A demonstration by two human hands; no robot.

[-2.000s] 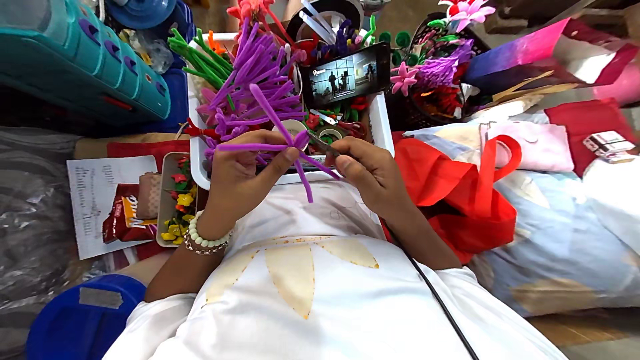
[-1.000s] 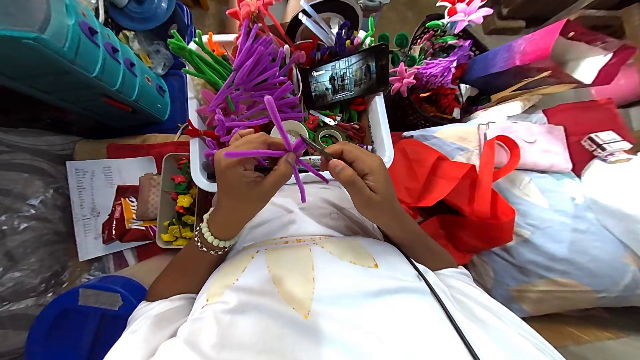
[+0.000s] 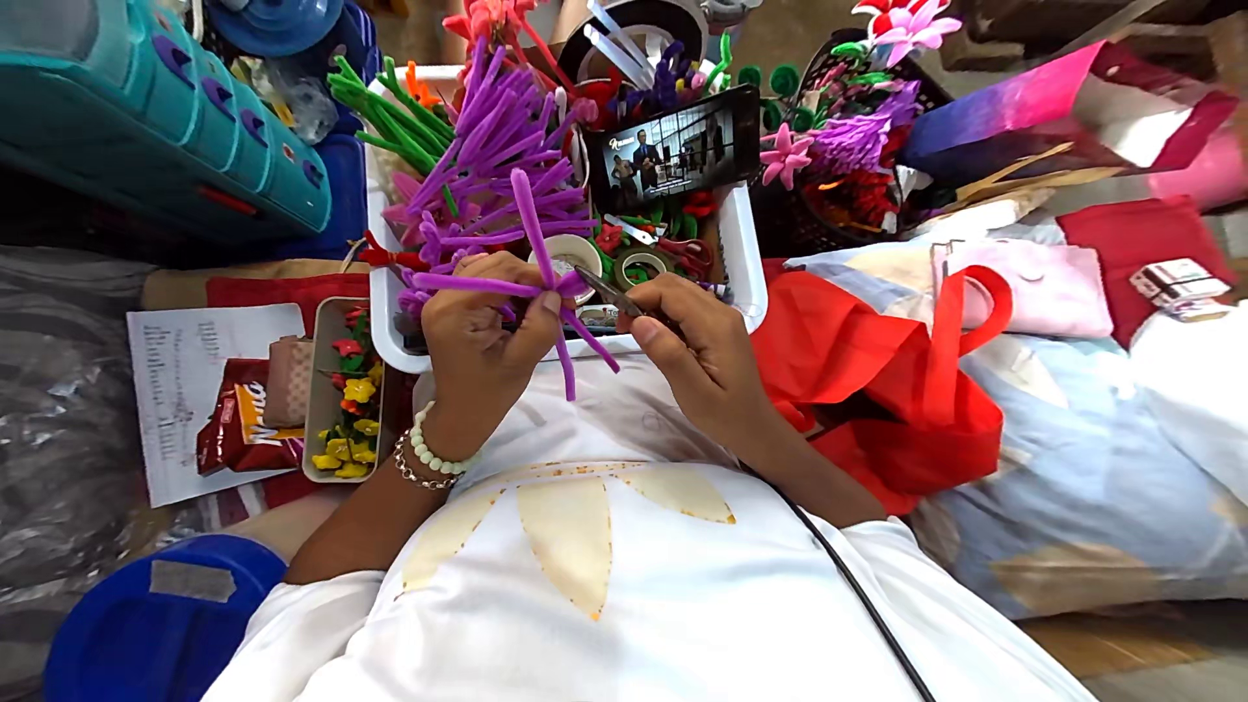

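Observation:
My left hand (image 3: 487, 341) pinches a purple pipe-cleaner flower (image 3: 531, 229) near its centre, with several long fuzzy petals sticking out. In my right hand (image 3: 697, 356) is a metal pair of pliers or scissors (image 3: 606, 290); its jaws reach the flower's centre, and its handles are mostly hidden by my fingers. Both hands are above the near rim of a white plastic basket (image 3: 746, 263). Behind them in the basket lie a bunch of purple pipe cleaners (image 3: 507, 146), green pipe cleaners (image 3: 405, 127), a roll of white tape (image 3: 565, 255) and a roll of green tape (image 3: 641, 265).
A phone (image 3: 673, 146) playing a video leans over the basket. At left are a narrow tray of small flowers (image 3: 348, 429), a snack packet (image 3: 244, 419) and a teal drawer unit (image 3: 166, 117). A red fabric bag (image 3: 858, 351) lies at right, beside a basket of finished flowers (image 3: 848, 156).
The tool in my right hand was mostly hidden two seconds ago; its jaws now show at the flower's centre. My left hand has kept hold of the flower, which is turned slightly.

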